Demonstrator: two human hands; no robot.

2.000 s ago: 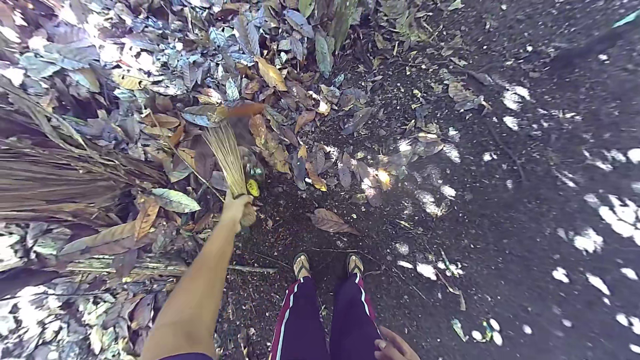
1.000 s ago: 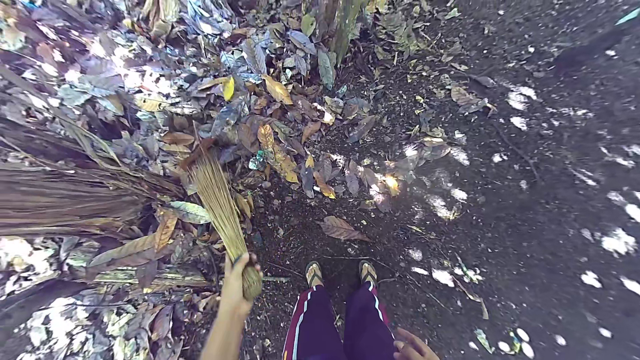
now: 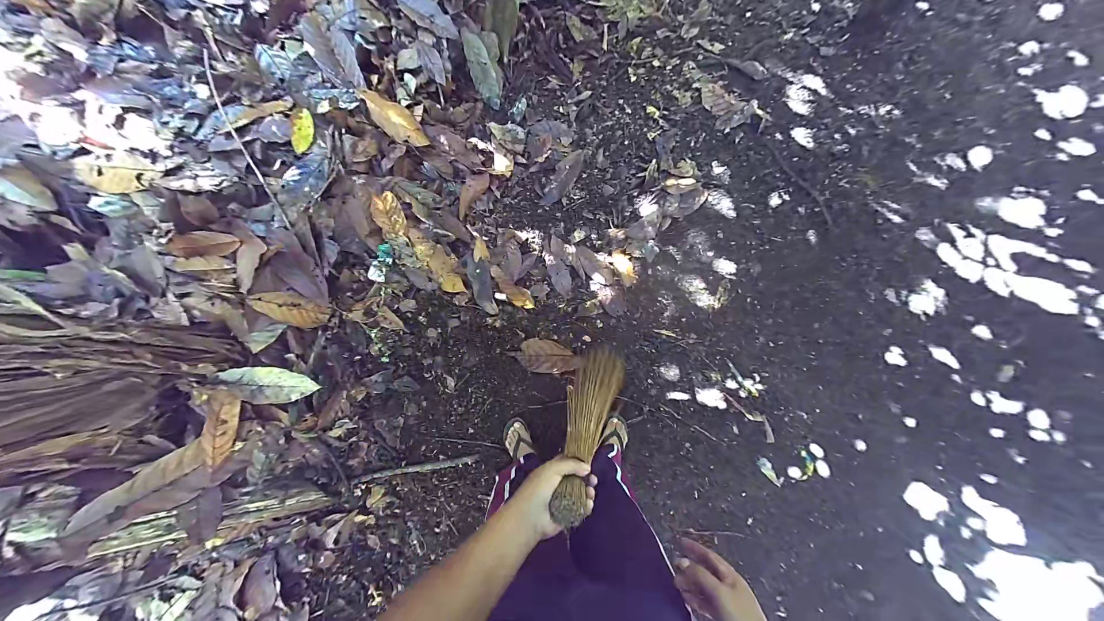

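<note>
My left hand [image 3: 556, 492] grips a stick broom [image 3: 591, 405] by its bound end, in front of my legs. The bristles point away from me and slightly right, and their blurred tips are beside a brown dry leaf [image 3: 545, 356] on the soil. My right hand [image 3: 711, 582] hangs beside my right thigh, its fingers loosely curled and apart, holding nothing. Both my feet, in flip-flops, stand on the dark soil, partly behind the broom.
A thick layer of dry leaves [image 3: 371, 207] covers the ground at the left and upper left. A fibrous trunk or root [image 3: 95, 388] lies at the left edge, with a thin stick [image 3: 418, 470] near my left foot. Sun-flecked dark soil [image 3: 828, 302] spreads to the right.
My left hand has brought the broom from the leaf litter on the left across to the right, in front of my feet. My right hand remains beside my thigh.
</note>
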